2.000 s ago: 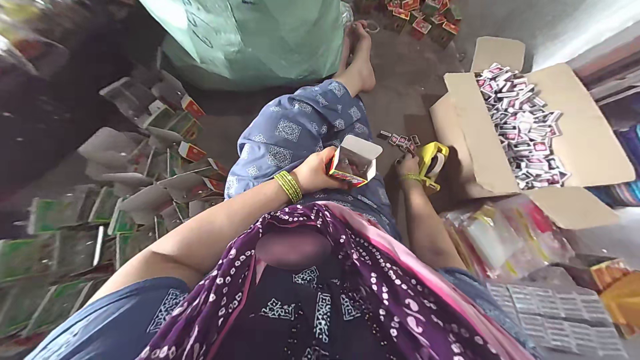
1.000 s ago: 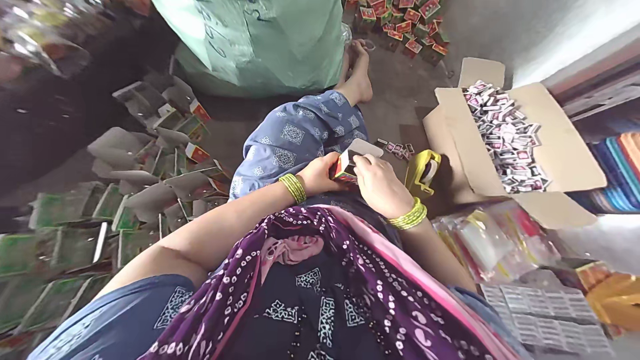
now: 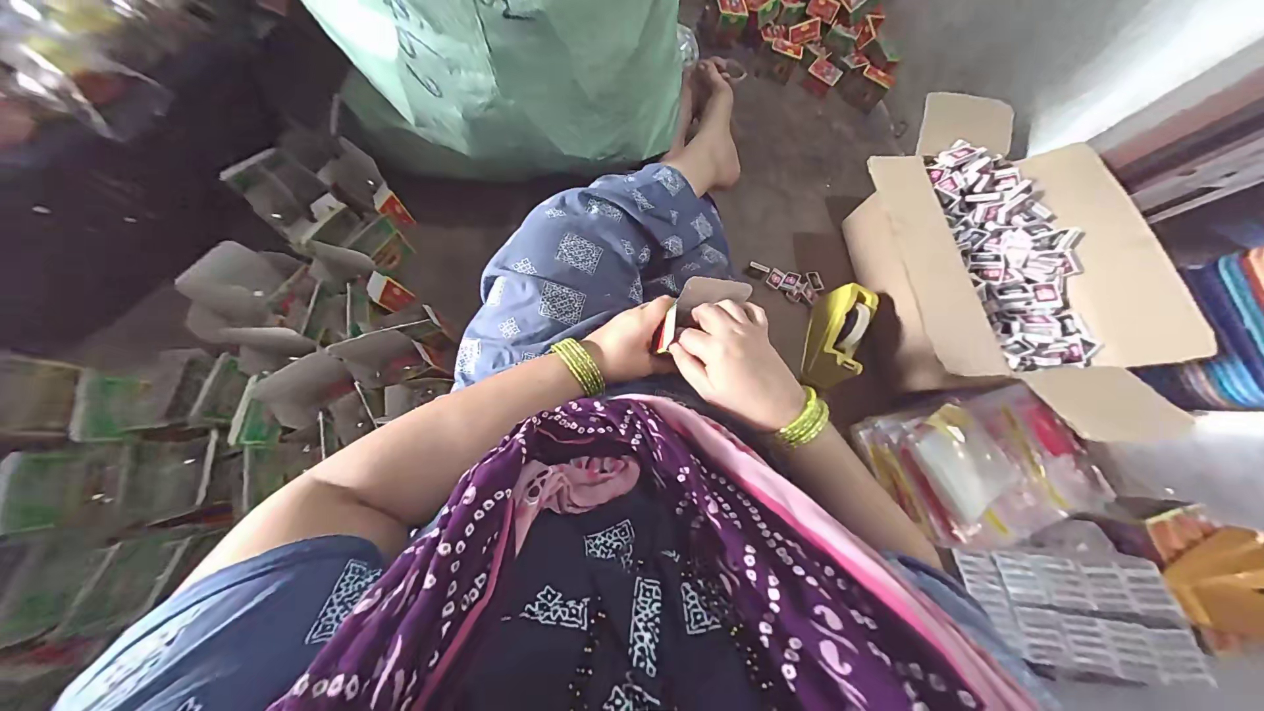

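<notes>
Above my lap, my left hand [image 3: 637, 341] grips a small open cardboard box [image 3: 703, 292] from its left side, with a pale flap standing up. My right hand [image 3: 729, 357] lies at the box's mouth, its fingers bent over the opening; whether they hold something is hidden. Right of my knee, several small printed matchbox-like packets [image 3: 790, 283] lie on the floor beside a yellow tape dispenser [image 3: 839, 331]. A large cardboard carton [image 3: 904, 257] stands open at the right, filled with many more small packets [image 3: 1012, 257].
Many open small cardboard boxes [image 3: 296, 326] crowd the left side. A large pale green sack [image 3: 523, 89] stands ahead, near my bare foot [image 3: 713, 138]. Red and green boxes [image 3: 815, 44] lie beyond. Plastic-wrapped packs [image 3: 978, 464] and blister-like trays [image 3: 1086, 612] are at lower right.
My right hand was beside the tape dispenser and loose packets two seconds back; it has moved left to the open box. My left hand keeps hold of the box.
</notes>
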